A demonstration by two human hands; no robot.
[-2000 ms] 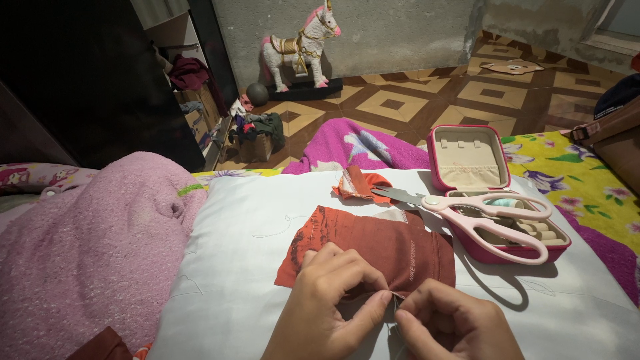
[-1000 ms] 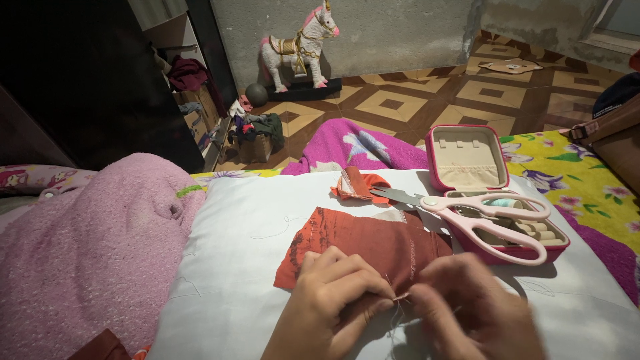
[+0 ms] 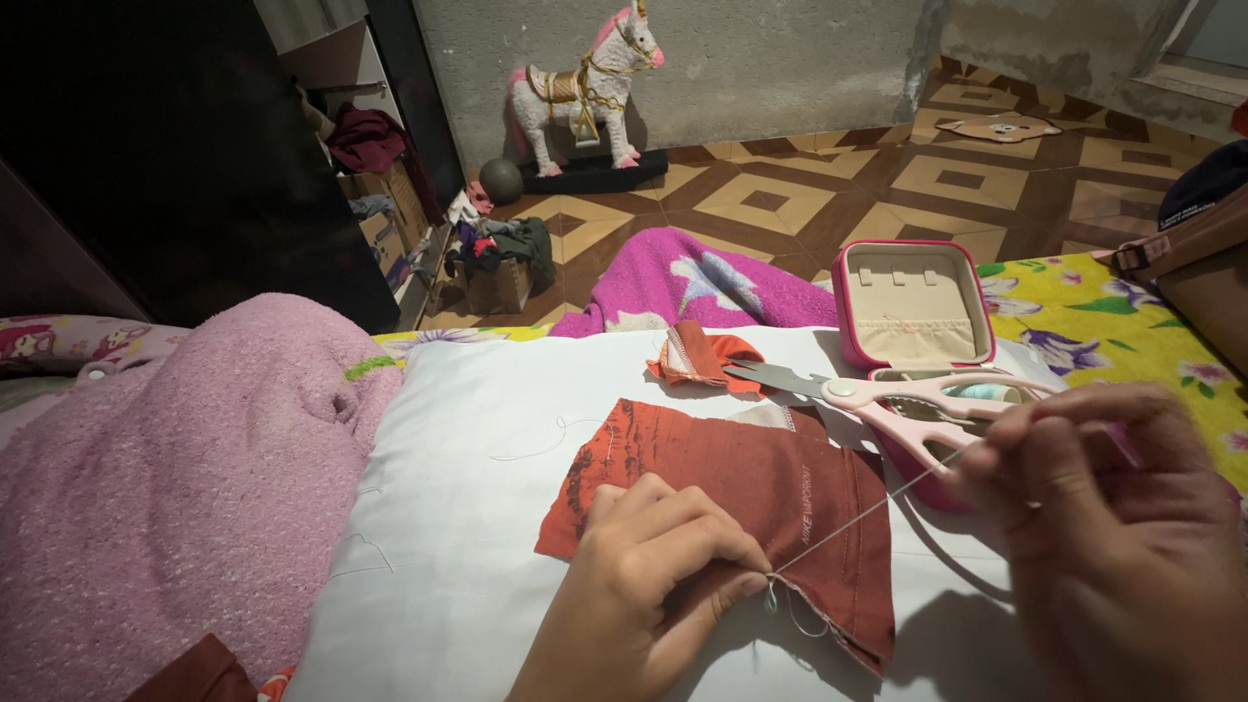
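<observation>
A piece of rust-red fabric with printed writing lies on a white pillow. My left hand pinches its near edge between thumb and fingertips. From that pinch a pale thread runs taut, up and right, to the closed fingertips of my right hand, which is raised and blurred. Whether a needle is in the right fingers cannot be told. Small loops of thread hang below the left fingertips. Pink-handled scissors rest across an open sewing case, their blades reaching an orange-red scrap.
Loose thread lies on the pillow. A pink fleece blanket is at the left, a magenta blanket beyond the pillow. A brown bag sits on yellow floral cloth at the right. A toy unicorn stands on the tiled floor.
My right hand has moved up and to the right, away from my left hand, and the thread between them is now drawn taut. The left hand still pinches the fabric edge.
</observation>
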